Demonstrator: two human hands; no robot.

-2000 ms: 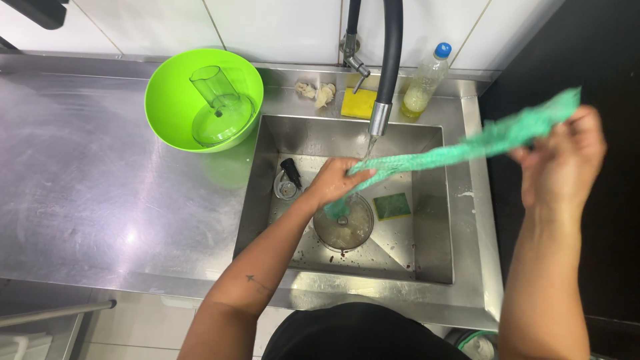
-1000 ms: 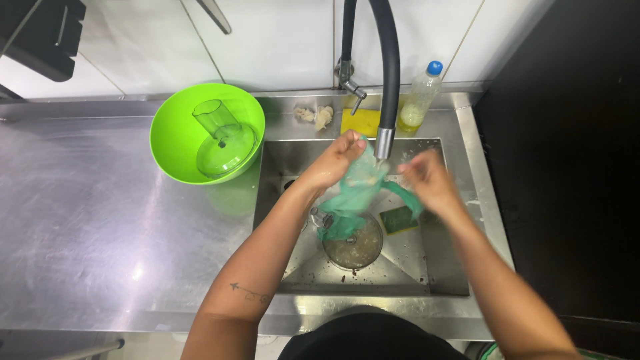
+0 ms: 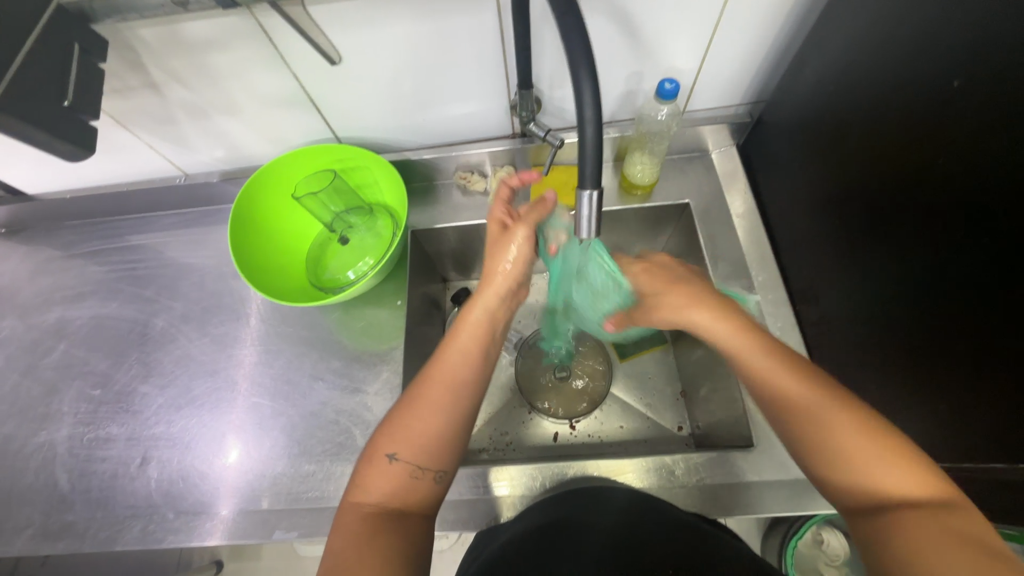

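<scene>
A thin green mesh cloth (image 3: 594, 292) hangs below the metal spout of the black hose faucet (image 3: 588, 120), over the sink. My left hand (image 3: 516, 228) grips its upper left part, fingers partly spread. On the cloth's right side is my right hand (image 3: 660, 292), blurred, with its fingers against the fabric; its grip is unclear. Beneath, a round clear container (image 3: 564, 380) with cloudy water stands in the steel sink (image 3: 512, 444). A green and yellow sponge (image 3: 640, 347) lies right of it, partly hidden by the cloth. A black-topped item (image 3: 460, 298) is partly behind my left forearm.
Left of the sink, a lime green bowl (image 3: 264, 248) holds a clear food processor lid (image 3: 352, 240). Behind the sink are a yellow sponge cloth (image 3: 560, 186), crumpled pale scraps (image 3: 472, 181) and a blue-capped plastic bottle (image 3: 650, 148). A dark panel (image 3: 888, 240) rises at the right.
The cloth was stretched out to the right two seconds ago and is now bunched under the spout. My right hand has come in from the far right to the cloth.
</scene>
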